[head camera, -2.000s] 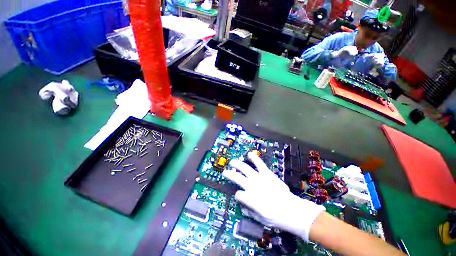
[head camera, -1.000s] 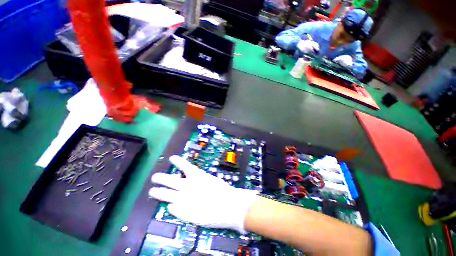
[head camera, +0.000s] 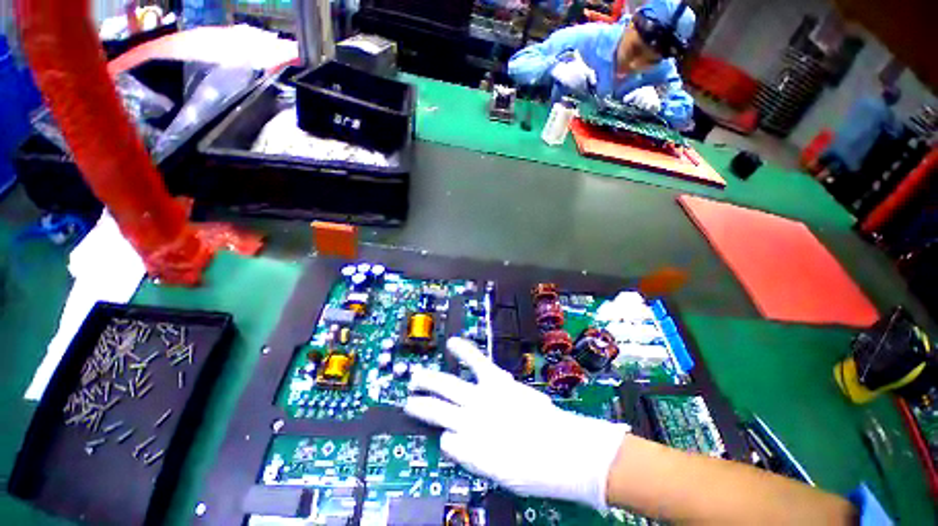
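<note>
The circuit board (head camera: 396, 385) lies component side up in its black fixture frame (head camera: 242, 452), in front of me and running off the bottom edge. Copper-red toroidal chokes (head camera: 555, 342) and yellow-and-black transformers (head camera: 421, 327) stand on it. My right hand (head camera: 509, 426), in a white glove, reaches in from the right over the middle of the board. It is palm down with fingers apart and holds nothing visible; whether it touches the board I cannot tell. It hides the parts beneath it. My left hand is not in view.
A black tray of loose screws (head camera: 123, 411) lies left of the fixture. A red-wrapped post (head camera: 108, 154) and black bins (head camera: 309, 170) stand behind. Orange-brown corner blocks (head camera: 335, 239) sit along the back edge. A red mat (head camera: 777, 257) and yellow-and-black tool (head camera: 887, 354) are right. Across, a person works.
The view has swung right, so the fixture and tray show further left. My right hand first moved left across the board, then back toward its middle, still with fingers apart.
</note>
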